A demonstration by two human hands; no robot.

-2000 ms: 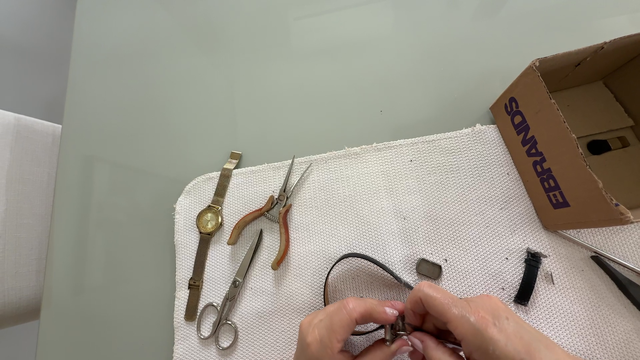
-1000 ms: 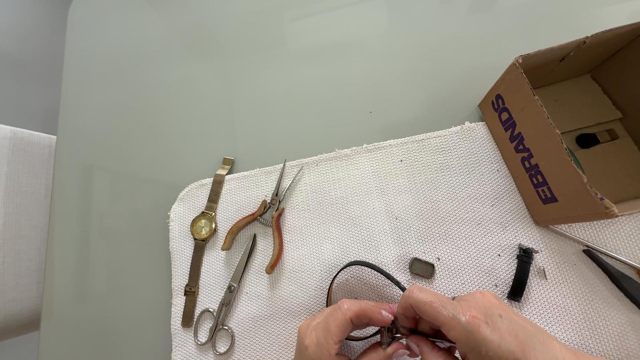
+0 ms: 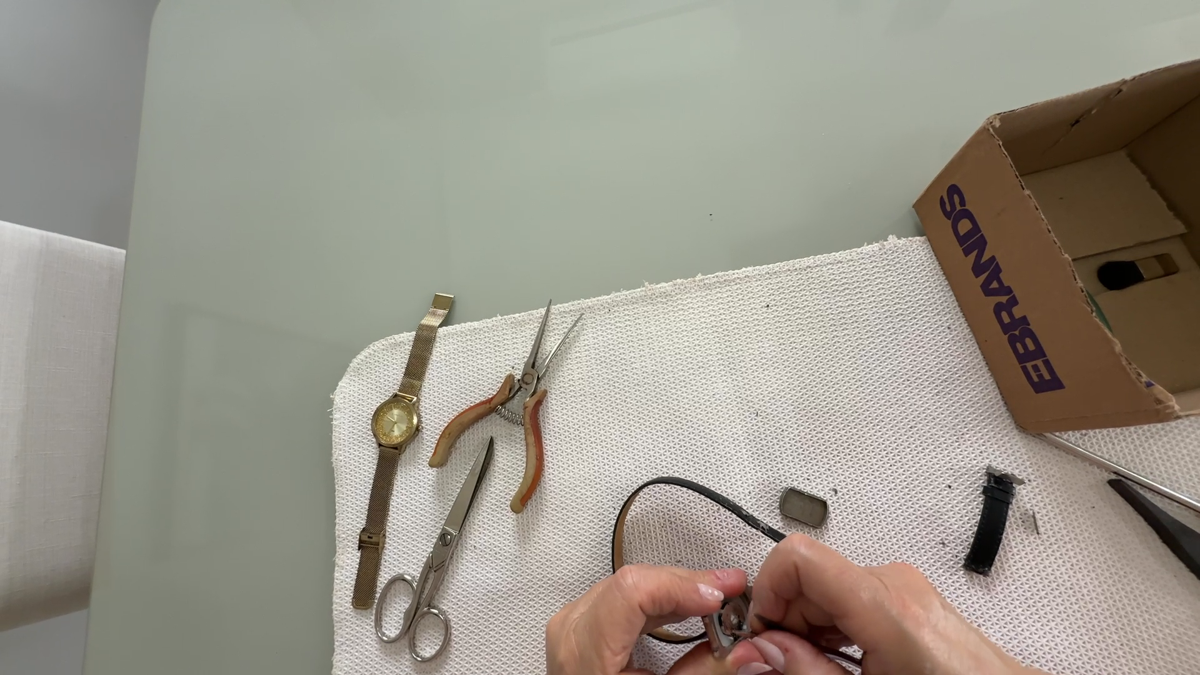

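Observation:
My left hand [image 3: 637,614] grips a small metal watch case [image 3: 728,621] near the bottom edge. My right hand [image 3: 858,609] pinches at the case's right side, with a thin dark piece at the fingertips that I cannot identify. A long black leather strap [image 3: 694,486] with a tan inner side loops around behind the hands on the white textured mat [image 3: 797,375]. Just above my right hand lies a small rounded metal plate [image 3: 803,507], probably a case back. To the right is a short black strap piece [image 3: 990,525] with a metal end.
At left on the mat lie a gold mesh-band watch [image 3: 396,422], long-nose pliers [image 3: 525,384] with orange handles and metal scissors [image 3: 444,539]. An open cardboard box [image 3: 994,291] holding a brush [image 3: 1134,272] stands at upper right. A metal rod [image 3: 1125,467] and a dark pointed tool [image 3: 1158,525] lie below it.

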